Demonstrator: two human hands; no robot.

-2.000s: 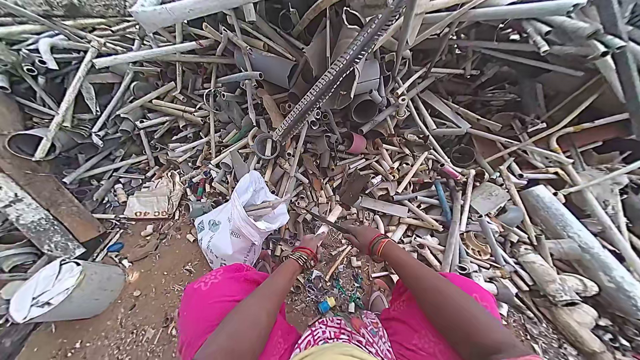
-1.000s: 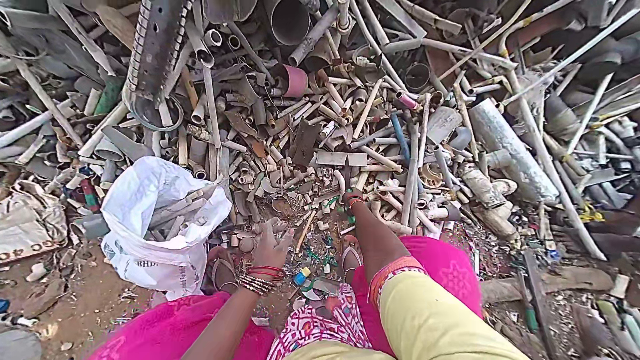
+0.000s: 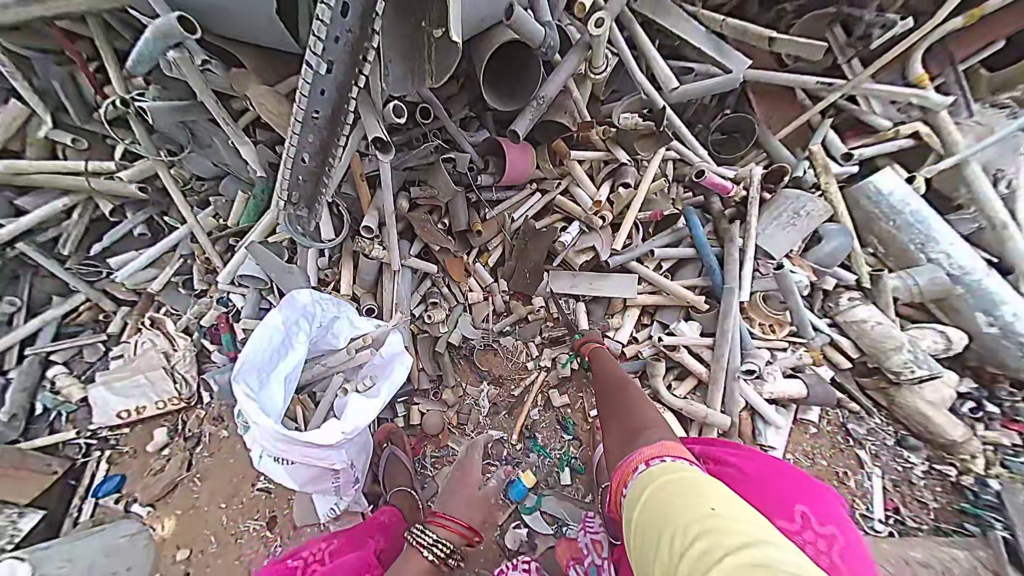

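My right arm reaches forward to the heap of scrap plastic pipes [image 3: 512, 240]; my right hand [image 3: 586, 342] is small and partly hidden at the wrist, close to a dark thin blade-like piece [image 3: 562, 314]. Whether the fingers are closed on it is unclear. My left hand [image 3: 472, 484], with bangles at the wrist, hovers low over the littered ground, fingers spread and nothing in them. Left of it a white woven sack [image 3: 272, 416] stands with its mouth wide, holding cut pipe pieces [image 3: 340, 372]. A flat grey strip [image 3: 592, 284] lies just beyond my right hand.
A long perforated dark channel [image 3: 328, 112] leans down from the top. Large pipes [image 3: 936, 264] lie at the right. A crumpled printed sack [image 3: 148, 376] and a grey container [image 3: 88, 552] are at the left. A sandaled foot [image 3: 398, 472] is beside the white sack.
Two seconds ago both hands were close together near the white sack. They are now apart, the right reaching into the heap and the left lower with spread fingers. The view has shifted.
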